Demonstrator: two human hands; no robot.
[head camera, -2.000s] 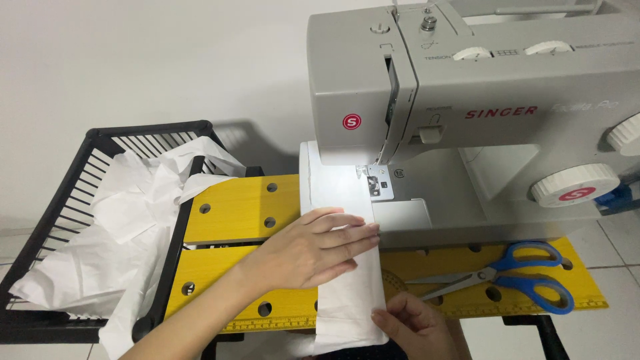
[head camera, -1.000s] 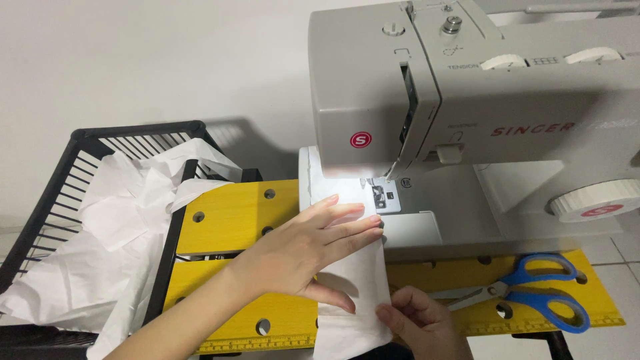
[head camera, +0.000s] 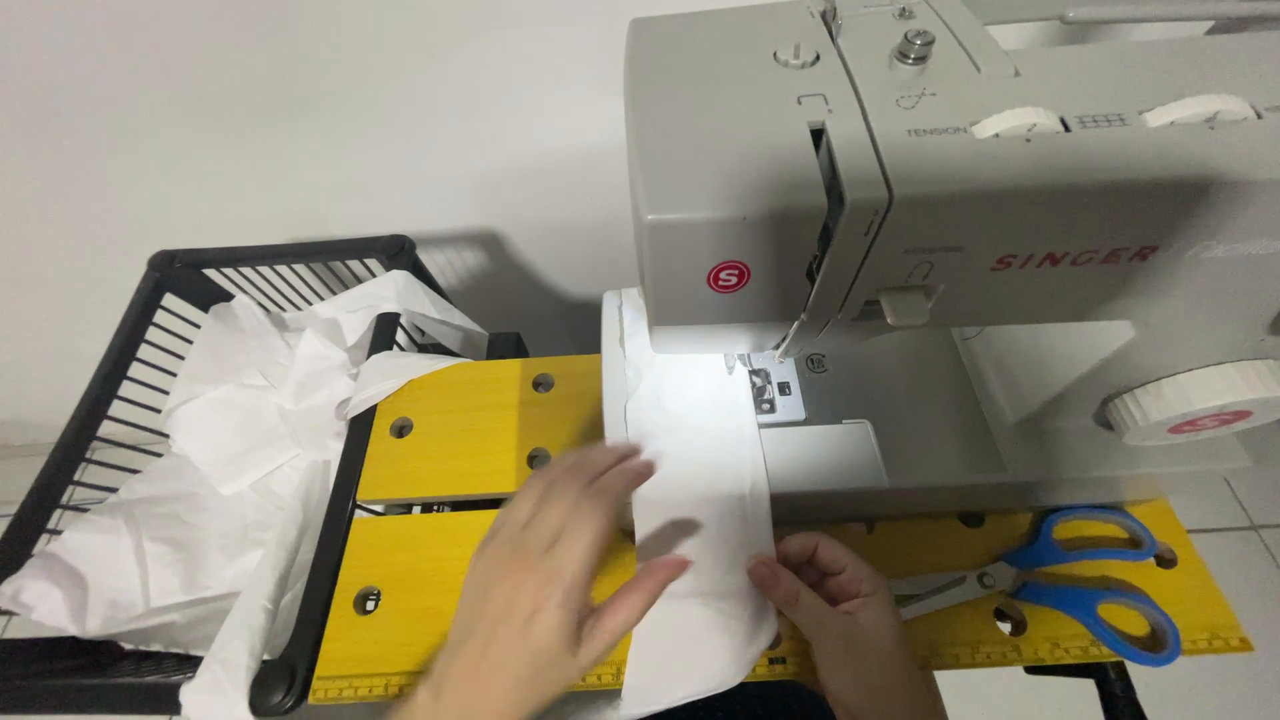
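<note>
A strip of white fabric (head camera: 700, 480) runs from under the head of a grey Singer sewing machine (head camera: 740, 170) down over the front edge of the yellow work board. My left hand (head camera: 560, 560), slightly blurred, is at the fabric's left edge, fingers spread and thumb over the cloth; it grips nothing. With thumb and fingers, my right hand (head camera: 830, 600) pinches the fabric's lower right edge. The presser foot area is brightly lit, and the metal needle plate (head camera: 785, 390) shows just right of the cloth.
Blue-handled scissors (head camera: 1040, 580) lie on the yellow board (head camera: 460, 560), right of my right hand. At the left stands a black basket (head camera: 100, 400) with crumpled white fabric (head camera: 260, 430) hanging over its rim. A pale wall rises behind.
My left hand has moved left from flat on the fabric to its left edge, fingers lifted. The right hand keeps its pinch on the cloth. The view has shifted somewhat.
</note>
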